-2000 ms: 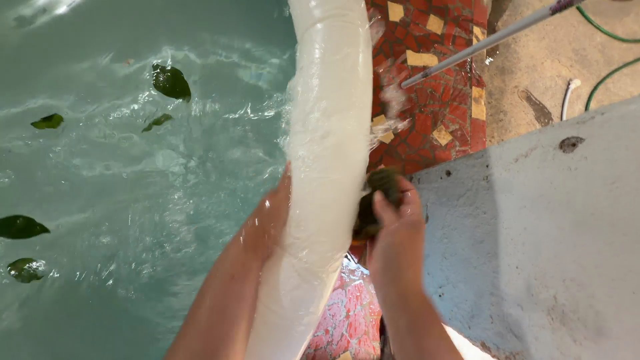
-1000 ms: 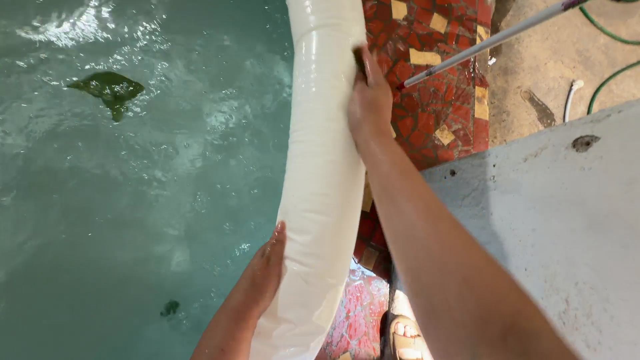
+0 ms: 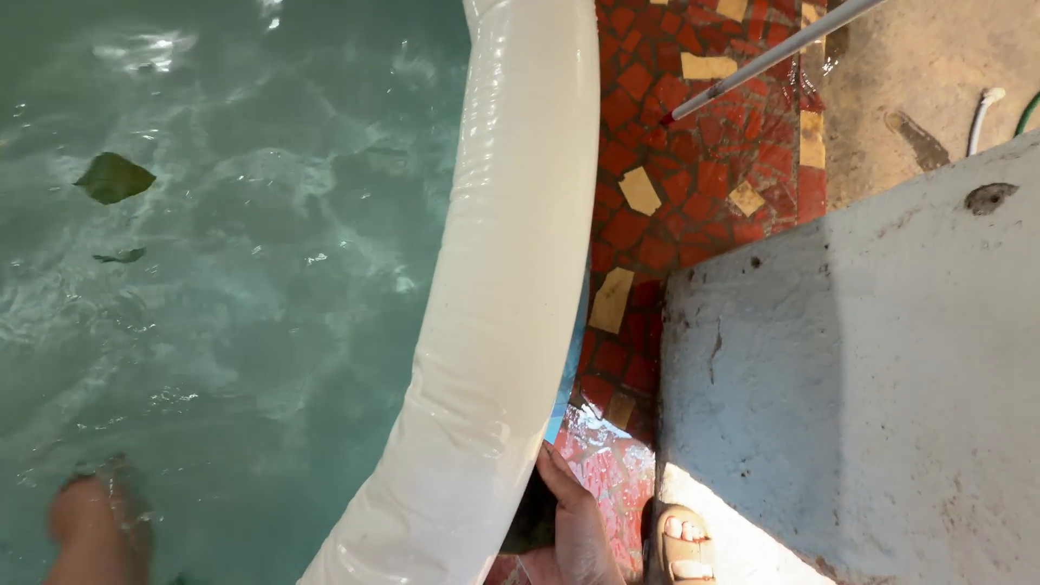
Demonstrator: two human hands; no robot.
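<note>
The white inflatable rim of a pool [image 3: 520,211] curves down the middle of the view. My left hand [image 3: 101,512] is at the lower left, its fingers under the rippled water; what they do there cannot be made out. At the bottom, against the outer side of the rim, my right hand [image 3: 573,520] grips a dark object [image 3: 534,512], largely hidden by the rim. A green leaf [image 3: 115,178] floats at the upper left, with a smaller leaf [image 3: 120,256] below it.
Red and yellow broken-tile paving [image 3: 691,154] lies outside the pool, crossed by a grey pole [image 3: 764,61]. A pale concrete block [image 3: 894,366] stands to the right. A sandalled foot [image 3: 686,540] is beside its lower corner. A green hose [image 3: 1029,114] shows at the far right.
My left hand has left the rim and gone into the water at the left. My right hand has moved from the upper part of the rim down to its outer side at the bottom.
</note>
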